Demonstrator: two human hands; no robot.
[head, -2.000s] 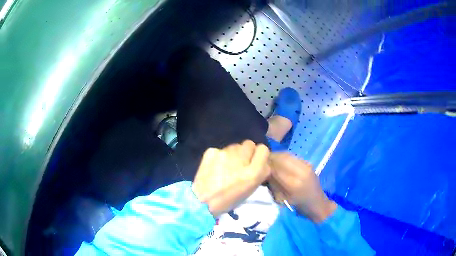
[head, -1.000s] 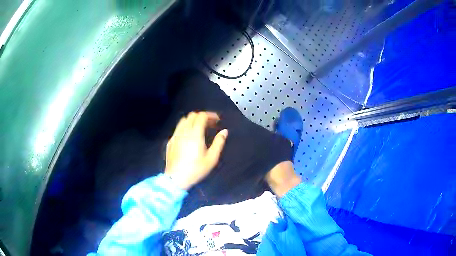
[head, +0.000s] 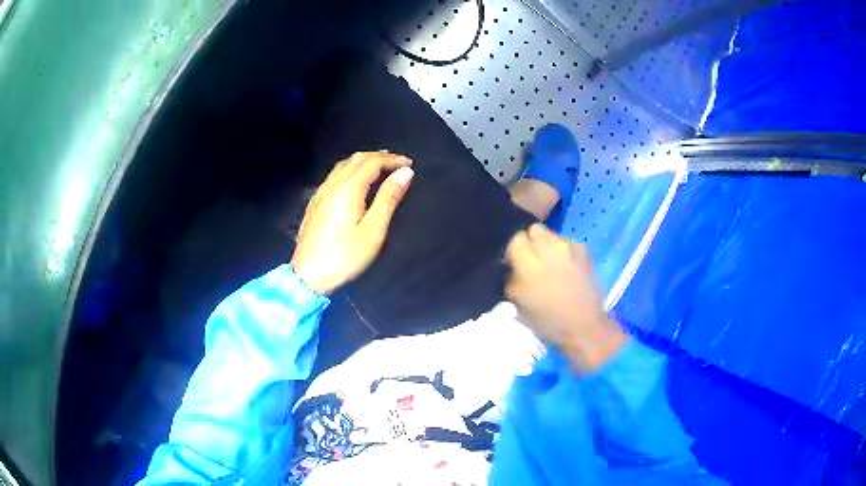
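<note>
My left hand (head: 349, 220) is over the black trousers (head: 442, 223) on my lap, with thumb and fingers apart and nothing seen in it. My right hand (head: 560, 289) is at the right edge of the trousers, beside the hip, slightly blurred, with its fingers curled. Whether it holds a bit of the cloth cannot be told. The white printed shirt (head: 408, 403) lies below and between the hands. Both arms wear light blue smock sleeves (head: 252, 351).
The green bench (head: 114, 114) curves along the left. A blue slipper (head: 554, 157) is on a foot on the perforated pale floor (head: 475, 90). A black cable loop (head: 446, 61) lies at the top. Blue sheeting (head: 779, 285) and a metal rail (head: 779, 155) are at the right.
The hands were together over the lap, then parted. My left hand stays open over the trousers. My right hand, earlier partly hidden at the hip, now shows with curled fingers.
</note>
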